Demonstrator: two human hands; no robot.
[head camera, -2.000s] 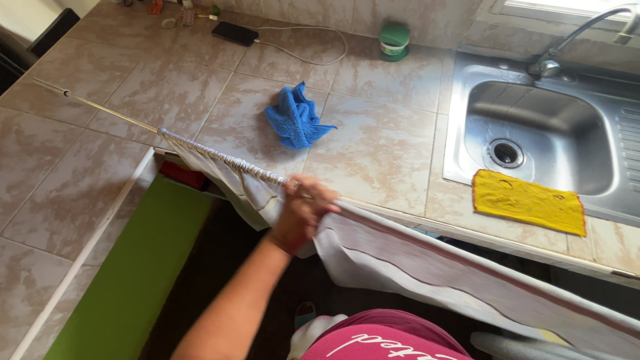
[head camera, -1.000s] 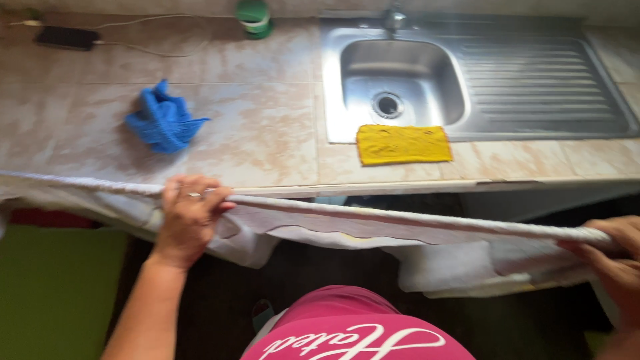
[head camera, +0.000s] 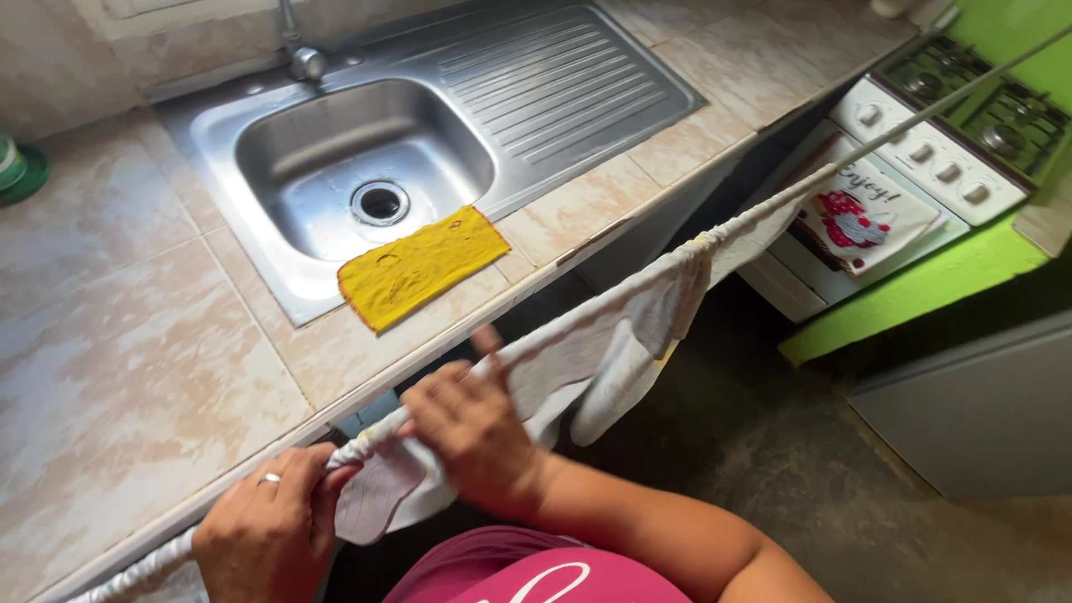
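Note:
A white fabric curtain (head camera: 557, 356) is threaded on a thin rod (head camera: 921, 113) that runs slantwise along the counter's front edge. The cloth is bunched near my hands and hangs below the rod. My left hand (head camera: 268, 519), wearing a ring, grips the gathered rod sleeve at the lower left. Just right of it, my right hand (head camera: 473, 427) holds the sleeve with the fingers over the rod and one digit raised. Toward the upper right the rod is bare. What the rod's far ends rest on cannot be told.
A steel sink (head camera: 377, 167) with a drainboard is set in the tiled counter (head camera: 134, 310). A yellow cloth (head camera: 423, 268) lies over its front rim. A green container (head camera: 18, 172) stands at left. A gas stove (head camera: 946, 151) with a printed towel (head camera: 867, 213) is at right.
The view has swung right, bringing the stove in. My right hand has moved from far along the curtain rod to beside my left hand, which still grips the curtain.

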